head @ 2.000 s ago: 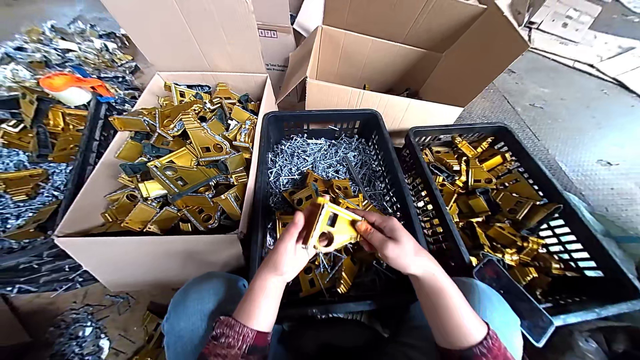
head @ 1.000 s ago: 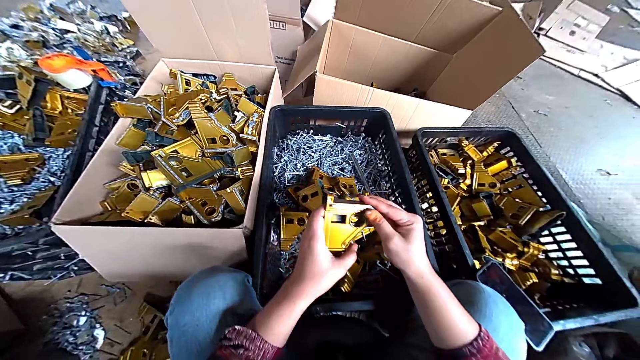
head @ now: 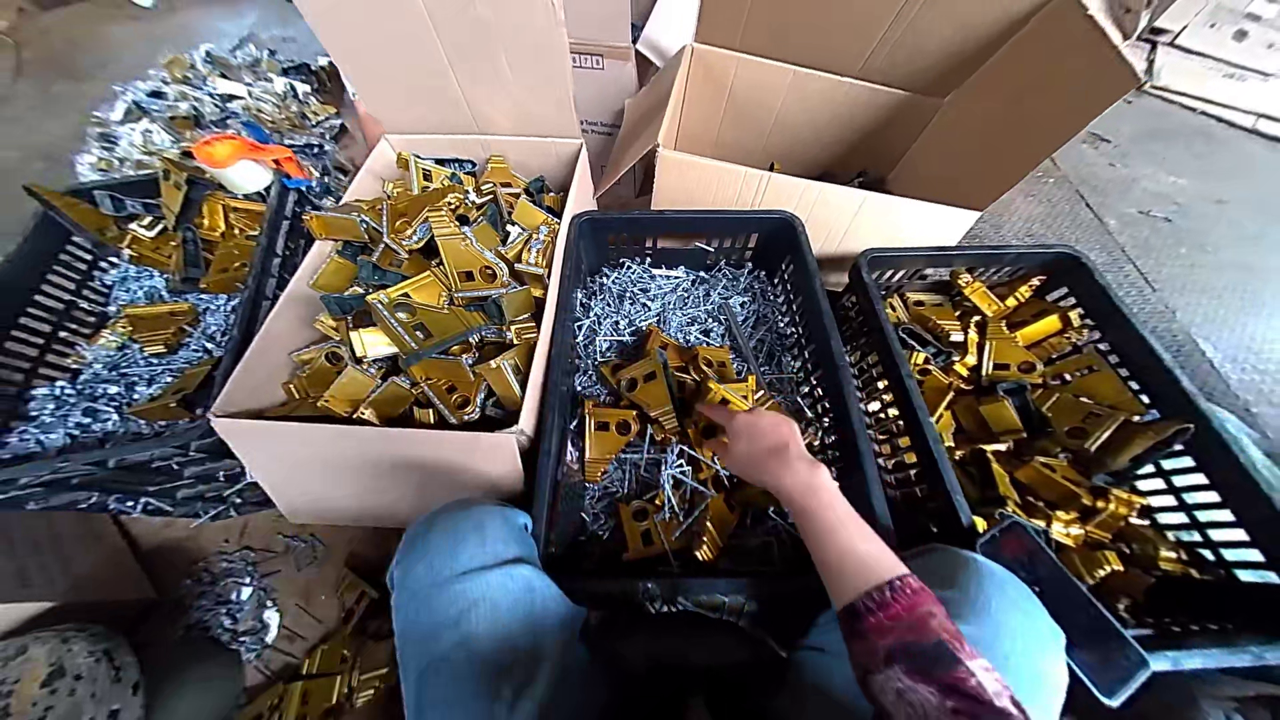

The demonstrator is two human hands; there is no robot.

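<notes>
My right hand (head: pixel 765 448) reaches into the middle black plastic crate (head: pixel 845 440), with its fingertips at a gold-coloured metal bracket (head: pixel 735 395) among several others. Whether the fingers grip that bracket is hidden by the hand and the pile. A gold bracket with a round hole (head: pixel 608 432) lies just left of the hand. Loose silvery screws or nails (head: pixel 670 305) cover the far part of the crate, and more lie between the nearer brackets. My left hand is out of view.
Left of the crate, an open cardboard box (head: pixel 370 465) is heaped with gold brackets. Another open box (head: pixel 800 195) stands behind. A black crate of brackets (head: pixel 1110 275) is at right, with a dark phone-like object (head: pixel 1065 610) at its near edge. Another crate (head: pixel 250 310) stands far left.
The bracket that both hands held up over the middle crate is out of them. My left hand has gone from view, and my right hand is down among the brackets in that crate.
</notes>
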